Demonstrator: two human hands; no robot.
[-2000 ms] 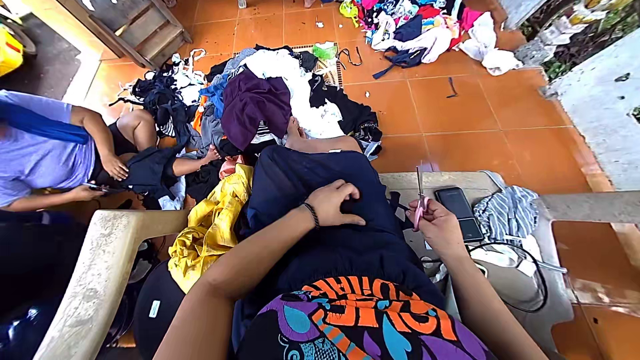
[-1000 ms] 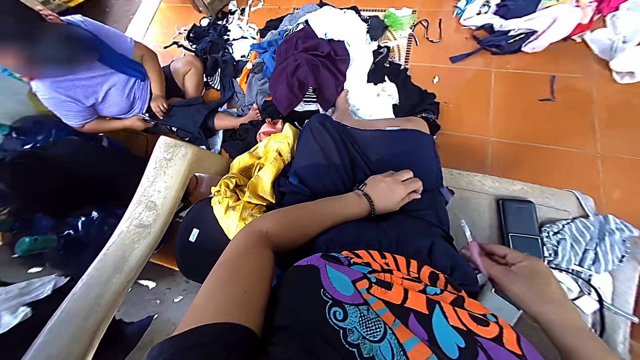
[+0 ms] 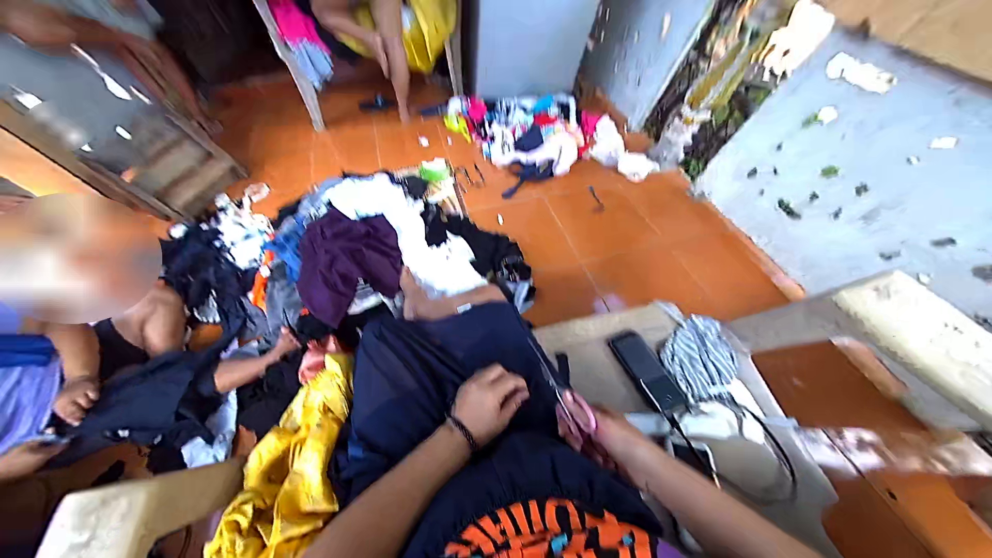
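Dark navy cloth (image 3: 434, 356) lies spread over my lap and leg. My left hand (image 3: 488, 403), with a dark braided bracelet at the wrist, rests on this cloth, its fingers curled; whether it pinches any fabric cannot be told. To its right, my right hand (image 3: 593, 434) holds scissors (image 3: 570, 407) by their pink handles, the blades pointing up and left along the cloth's right edge. The blades are blurred, so how far apart they are is unclear. Yellow cloth (image 3: 298, 465) hangs left of my lap.
A black phone (image 3: 647, 370), striped grey cloth (image 3: 700, 358) and cables lie on the bench at my right. Ahead are a clothes pile with purple cloth (image 3: 349, 260) and a farther pile (image 3: 542, 132). A person at left handles dark cloth (image 3: 147, 395); another person's legs show at the top.
The view has shifted, now taking in more of the room ahead. My right hand with the scissors has come closer to my left hand and the navy cloth than one second ago.
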